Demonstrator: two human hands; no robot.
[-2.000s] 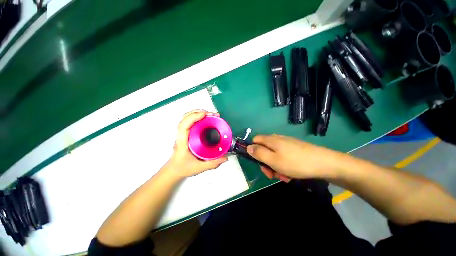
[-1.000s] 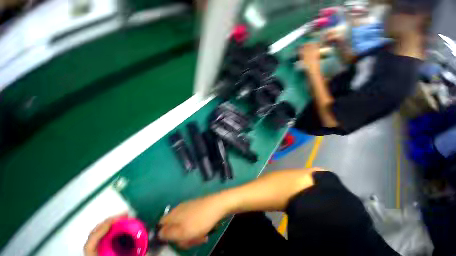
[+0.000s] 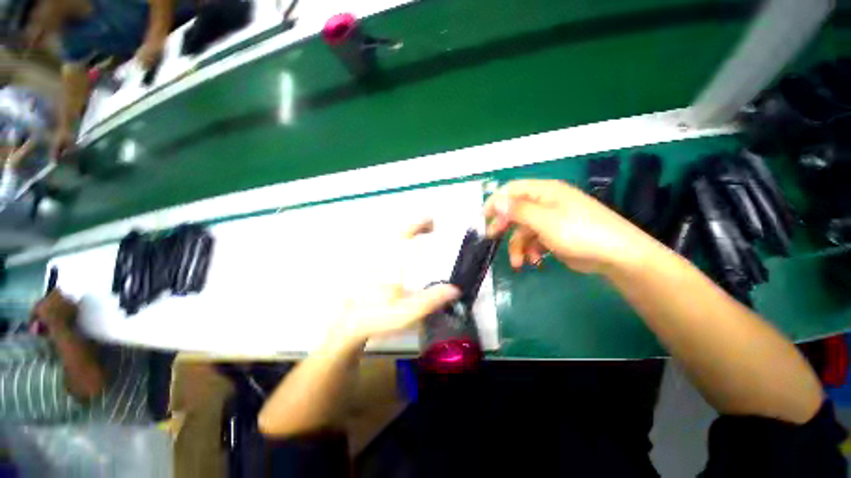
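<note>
A dark hair dryer body (image 3: 448,327) with a bright pink end ring (image 3: 452,357) hangs over the bench's front edge, pink end towards me. Its black handle (image 3: 474,266) points up and away over the white sheet's right end. My left hand (image 3: 387,313) is blurred. Its thumb lies where handle and body meet, and its grip is partly hidden. My right hand (image 3: 551,224) has its fingertips on the handle's far end, other fingers loosely curled.
Black handle parts lie in a row on the white sheet (image 3: 280,271) and in a pile (image 3: 728,215) at right. Dark housings (image 3: 821,140) stand far right. A pink-ended body (image 3: 343,33) lies on the green conveyor. People's arms (image 3: 70,345) show at left.
The view has swung left. The pink ring, facing up before, now points towards me, and the handle points away. My right hand has moved to the handle's far end.
</note>
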